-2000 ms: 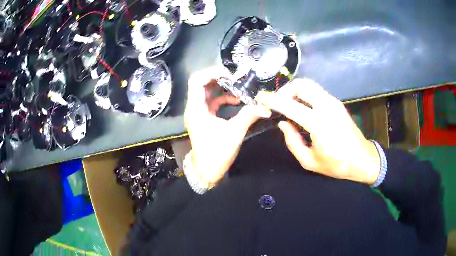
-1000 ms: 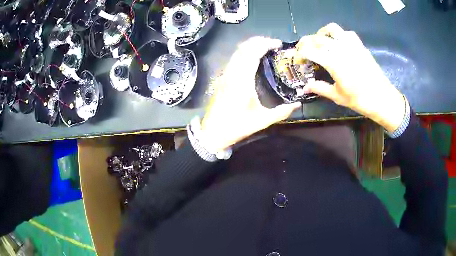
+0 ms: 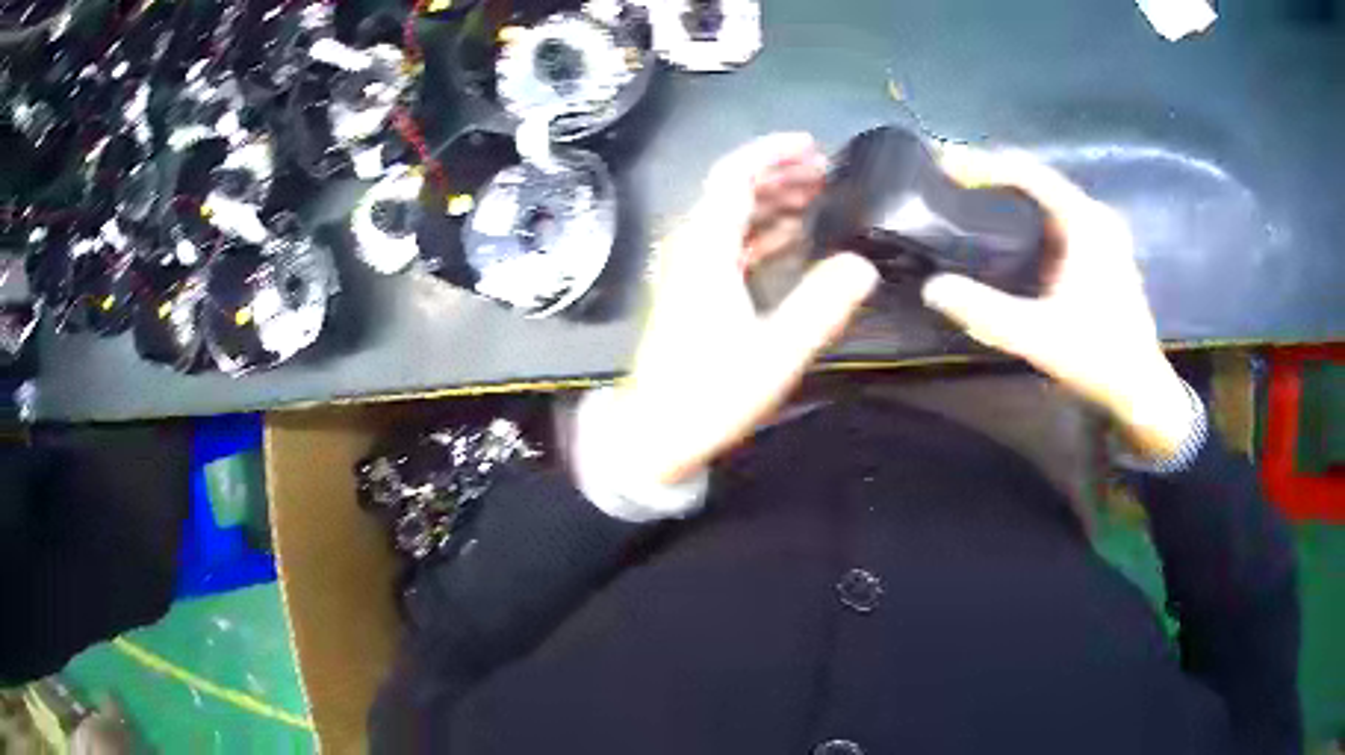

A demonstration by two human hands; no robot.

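A dark, smooth camera housing (image 3: 937, 221) is held above the bench near its front edge, blurred by motion. Its plain black outside shows; any boards inside are hidden. My left hand (image 3: 738, 303) grips its left side, thumb at the lower edge. My right hand (image 3: 1069, 288) grips its right side, thumb below. Both hands are bare, blurred and bright.
Many wired camera units (image 3: 273, 303) crowd the dark bench (image 3: 708, 332) at left, the nearest with a round whitish lamp board (image 3: 541, 229). A cardboard box (image 3: 332, 575) of parts is below the edge. A white piece (image 3: 1176, 15) lies far right; a red bin (image 3: 1305, 435) is beyond.
The housing has turned from its open side with boards showing to its smooth black outside. My right hand has moved from over the boards to the housing's right side.
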